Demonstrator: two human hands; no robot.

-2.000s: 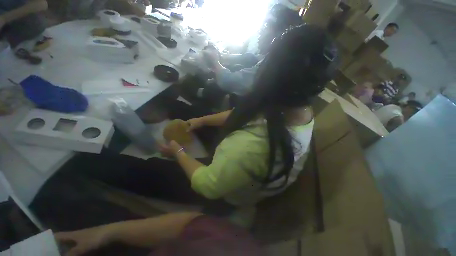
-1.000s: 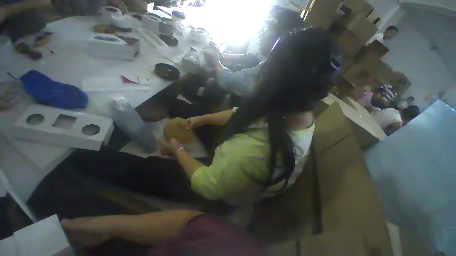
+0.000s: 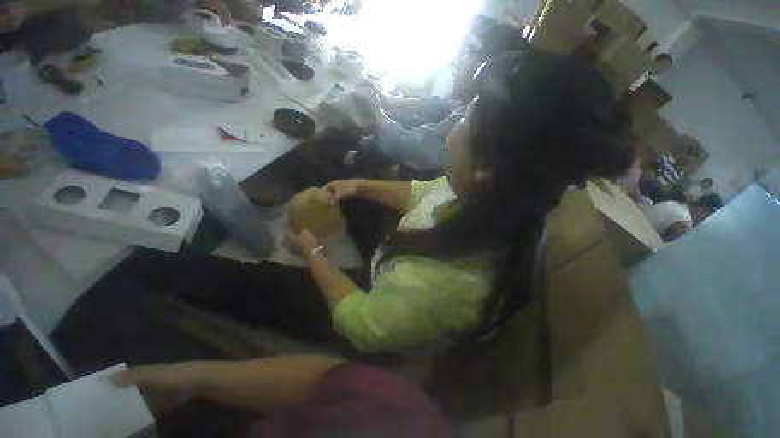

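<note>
My right hand (image 3: 158,385) reaches in from a maroon sleeve at the bottom and holds the right edge of a white folding carton (image 3: 81,406). The carton is cut off by the lower left picture corner. My fingers are blurred and partly hidden at its edge. A dark-lined open box (image 3: 38,329) with a white rim shows at the left edge, also cut off. My left hand is out of the picture.
A white box insert (image 3: 115,210), a blue cloth (image 3: 103,147) and a black tape roll (image 3: 293,122) lie on the white table (image 3: 120,103). A person in lime-green sleeves beside me holds a tan tape roll (image 3: 314,214). Brown cardboard (image 3: 599,316) stands behind.
My right hand and the white carton have moved a little right and up. The neighbour's head has lifted and turned, showing part of the side. The view has shifted slightly.
</note>
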